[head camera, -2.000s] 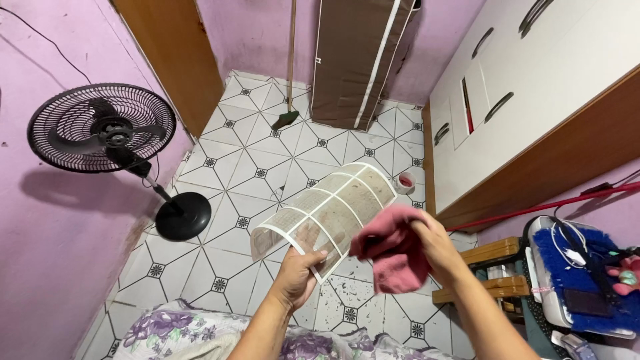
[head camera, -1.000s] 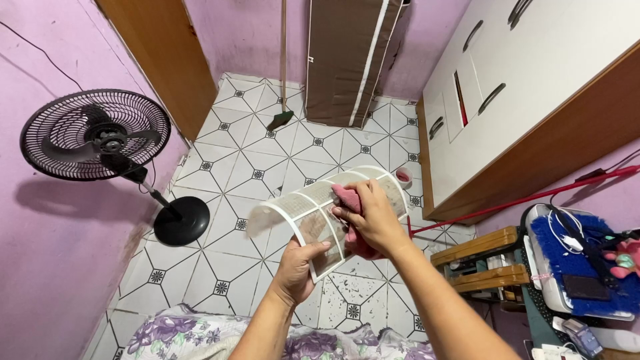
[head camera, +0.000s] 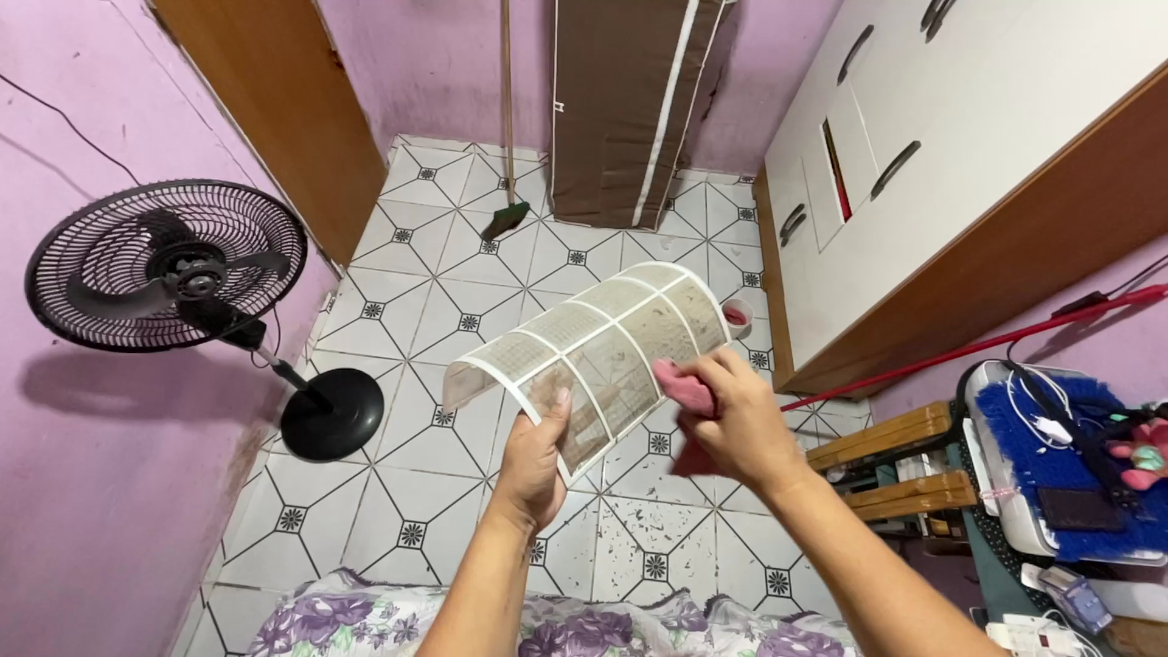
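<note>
A curved mesh air filter (head camera: 584, 342) with a white plastic frame is held up over the tiled floor, grey dust on its mesh. My left hand (head camera: 538, 456) grips its near left corner, thumb on top of the mesh. In my right hand (head camera: 739, 415) is a bunched pink cloth (head camera: 686, 391), at the filter's right near edge, with a loose end hanging below. Whether the cloth touches the mesh cannot be told. Dark bits of debris (head camera: 652, 529) lie on the tiles beneath.
A black pedestal fan (head camera: 332, 415) stands left. Behind are a broom (head camera: 505, 221) and a brown fabric-covered upright object (head camera: 607, 173). A small cup (head camera: 737, 317) sits beyond the filter. A white cabinet (head camera: 958, 164), a red pole (head camera: 912, 372) and a cluttered table (head camera: 995, 570) are right; floral fabric (head camera: 566, 625) is nearest.
My right hand first brought the cloth onto the filter, then moved back to its right near edge. The filter's mesh face shows more openly now. My left hand keeps its hold.
</note>
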